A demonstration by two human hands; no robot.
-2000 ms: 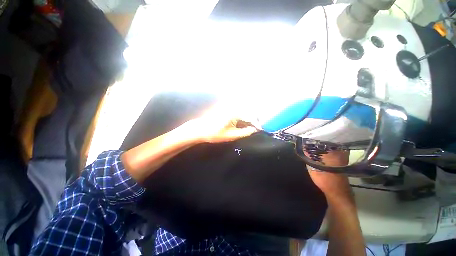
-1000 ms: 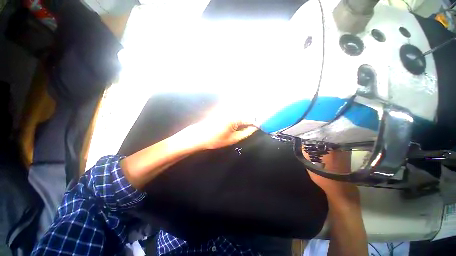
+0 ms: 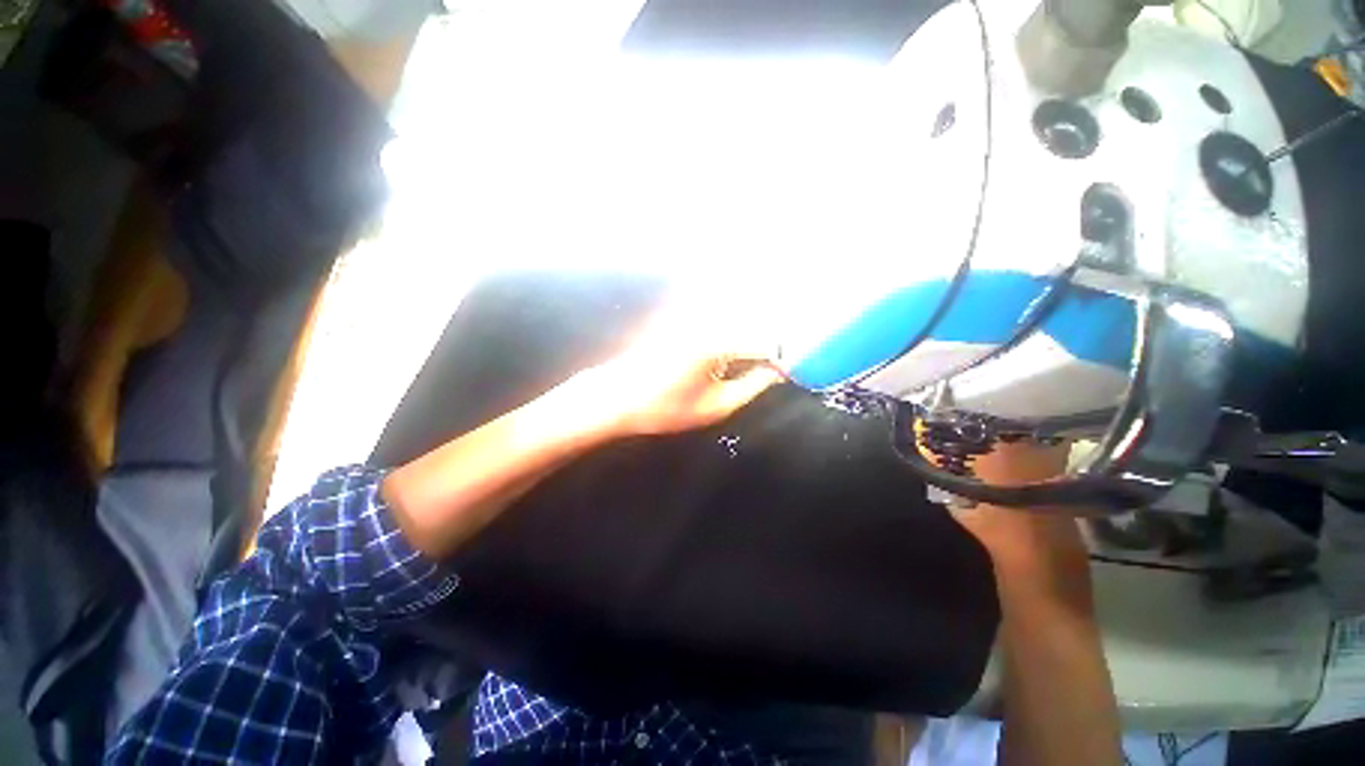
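Observation:
A large black garment panel lies under the white and blue sewing machine head, with a small pale thread mark on it. My left hand is on the panel just left of the machine head, thumb and fingers pinched together at the cloth; glare washes out part of it. My right hand is behind the shiny curved metal loop at the panel's right side; its fingers are mostly hidden by the loop and head. The needle area cannot be made out clearly.
The cream machine bed extends at the right, with a label at its end. Dark and grey garment pieces are heaped at the left by a yellow-brown wooden edge. A strong lamp glare covers the upper middle. Round black dials sit on the head.
The view has shifted slightly, so hands and machine appear displaced a little. A small metal part now shows lower inside the curved loop. My left hand keeps its pinch at the cloth.

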